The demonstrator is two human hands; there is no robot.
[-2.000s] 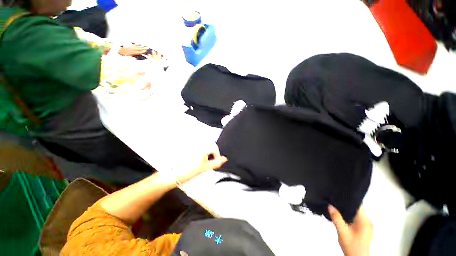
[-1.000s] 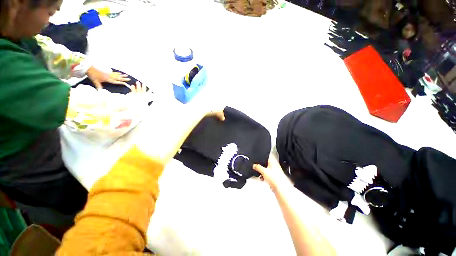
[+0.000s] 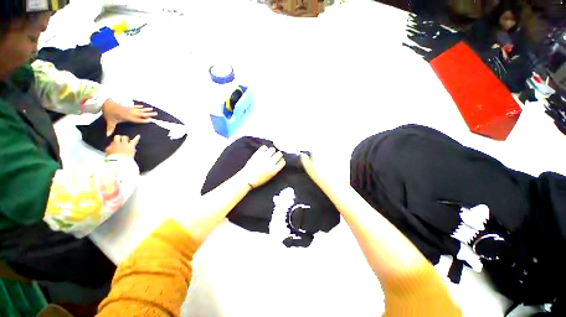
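Observation:
A black bag (image 3: 248, 207) lies flat on the smaller pile in front of me, with a white jagged piece (image 3: 282, 207) and a shiny curved ring (image 3: 291, 218) near its lower edge. My left hand (image 3: 265, 166) lies on the bag's upper part, fingers together and pointing up and right. My right hand (image 3: 308, 162) is at the bag's top edge, right of the left hand; its fingertips touch the cloth. Whether either hand pinches the cloth is hard to tell. How many bags lie beneath is hidden.
A larger black bag stack (image 3: 428, 167) stands to the right. A blue tape dispenser (image 3: 233, 113) and tape roll (image 3: 221, 73) are beyond the pile. A red piece (image 3: 476, 90) lies far right. A person in green at left presses another black bag (image 3: 155, 145) on the white table.
The bag held between my hands at first now lies on the smaller pile. My hands have moved to its upper edge, the right one up from the ring side. The neighbour's hands have shifted on their bag.

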